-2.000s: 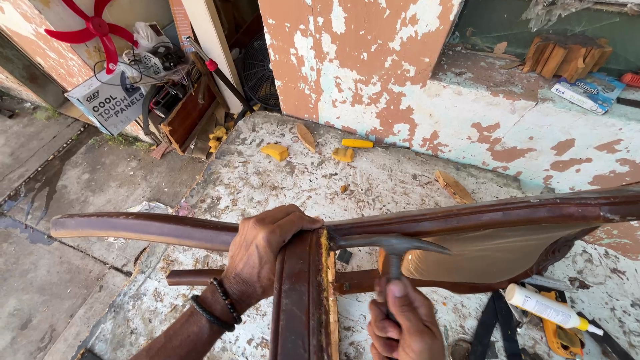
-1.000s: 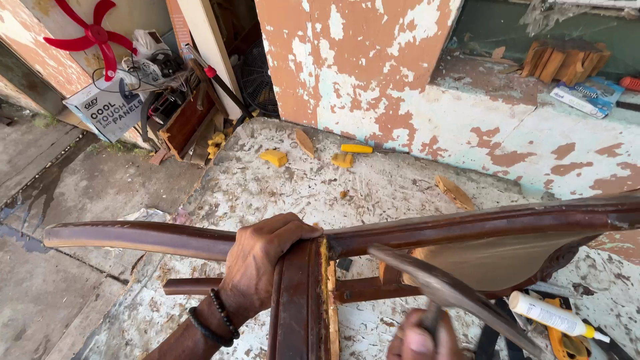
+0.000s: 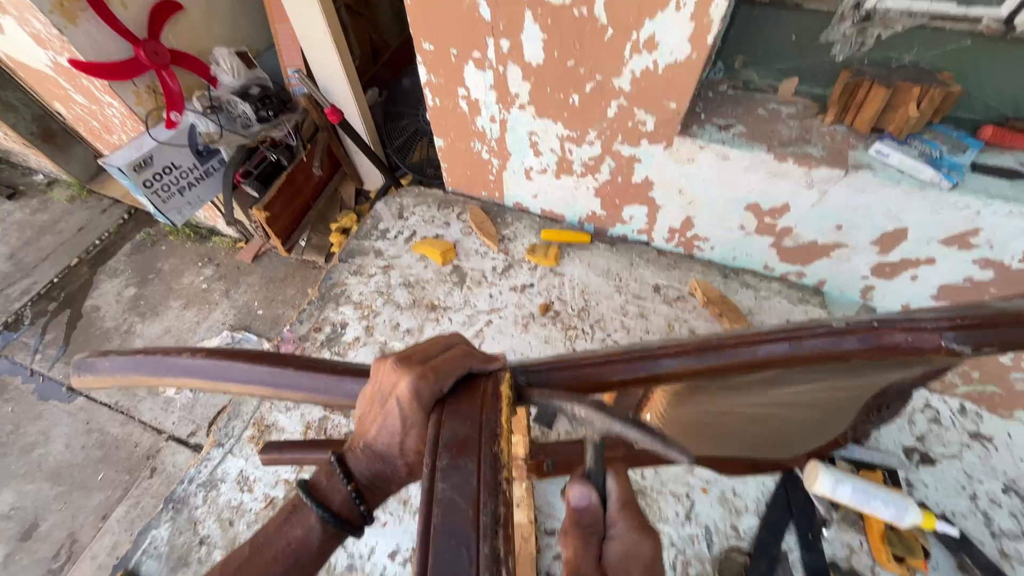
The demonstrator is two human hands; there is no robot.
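Observation:
A dark brown wooden chair frame lies across the view, with a leg reaching left and the backrest with a tan panel at the right. My left hand, with two dark bracelets on its wrist, grips the frame at the corner joint, where yellowish foam or glue and bare wood show along the rail's edge. My right hand is closed around the handle of a claw hammer. The hammer head, blurred by motion, has one end close to the joint, just right of my left hand.
Wood scraps, yellow foam pieces and a yellow handle-like object lie near the wall. A glue bottle and black straps are at lower right. A carton and a red fan blade stand upper left.
The hammer swings away from the joint one second ago and is back beside it now. My left hand keeps its hold on the frame.

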